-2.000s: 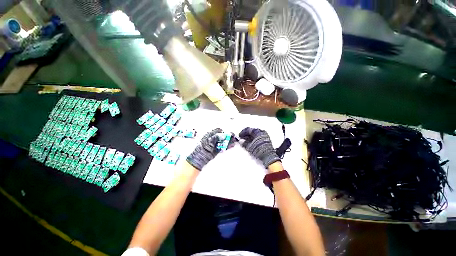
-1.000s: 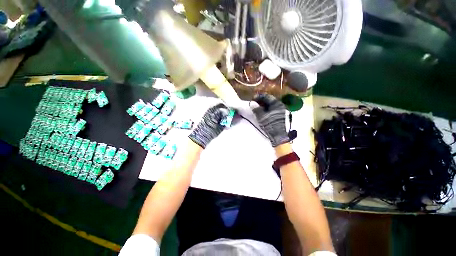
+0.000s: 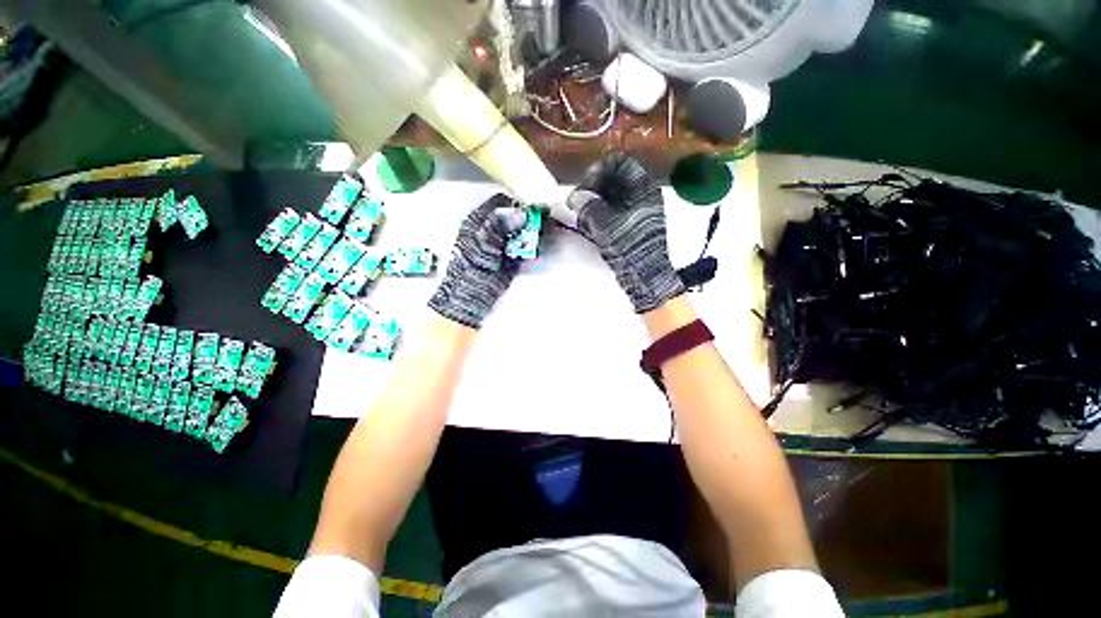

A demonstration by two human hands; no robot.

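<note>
My left hand [image 3: 479, 260], in a grey-black knit glove, holds a small green circuit board [image 3: 526, 233] upright between thumb and fingers above the white sheet [image 3: 549, 362]. My right hand [image 3: 628, 229], gloved the same, is just right of the board with its fingertips pinched together near the board's top edge. A black lead wire [image 3: 697, 273] with a thicker end shows beside my right hand and trails past the wrist. What the right fingertips pinch is too small to tell surely. The pale hood nozzle [image 3: 524, 165] points down right above the board.
Green boards [image 3: 115, 302] lie in rows on the black mat [image 3: 223, 260] at left, with a looser group [image 3: 336, 268] near the sheet's left edge. A black wire pile [image 3: 936, 308] lies at right. A white fan [image 3: 724, 30] and two green discs [image 3: 702, 179] are at the back.
The view has tilted down and the bench sits higher in the picture. My hands are still close together under the nozzle, and the left still holds a board. The wire between the hands no longer shows clearly.
</note>
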